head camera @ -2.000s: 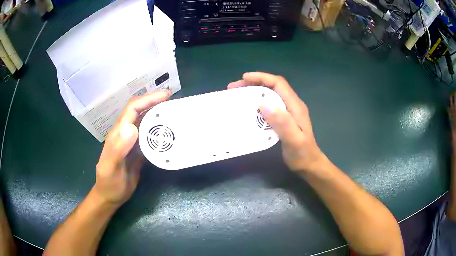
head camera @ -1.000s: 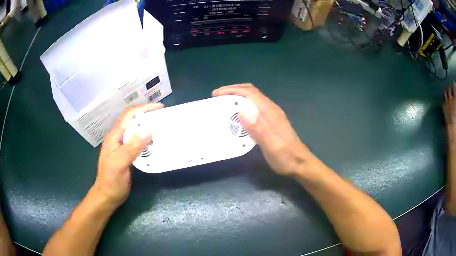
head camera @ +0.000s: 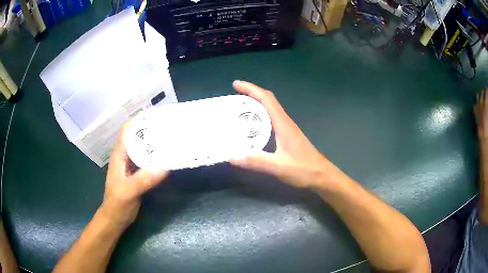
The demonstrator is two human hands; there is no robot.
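Note:
The white oblong appliance unit (head camera: pixel 195 130) is held above the green mat, its flat cover with a round slotted grille near each end facing me. My left hand (head camera: pixel 124 176) holds its left end, thumb along the lower edge. My right hand (head camera: pixel 283 146) holds its right end, thumb under the lower edge and a finger raised past the upper right edge. The image is slightly blurred. The open white retail carton (head camera: pixel 128 114) stands at the left behind my left hand, its printed side partly hidden by the unit and hand.
A black audio unit (head camera: pixel 230 26) stands at the back of the green bench (head camera: pixel 353 112). A brown carton (head camera: pixel 323 15) is beside it. Tangled cables (head camera: pixel 388 26) lie at the back right. Another person's arm (head camera: pixel 482 138) is at the right edge, and part of another at the lower left.
The unit and both hands have moved left. My thumbs have shifted off the cover's face to its lower edge, uncovering the right grille. The carton appears slightly further left in view.

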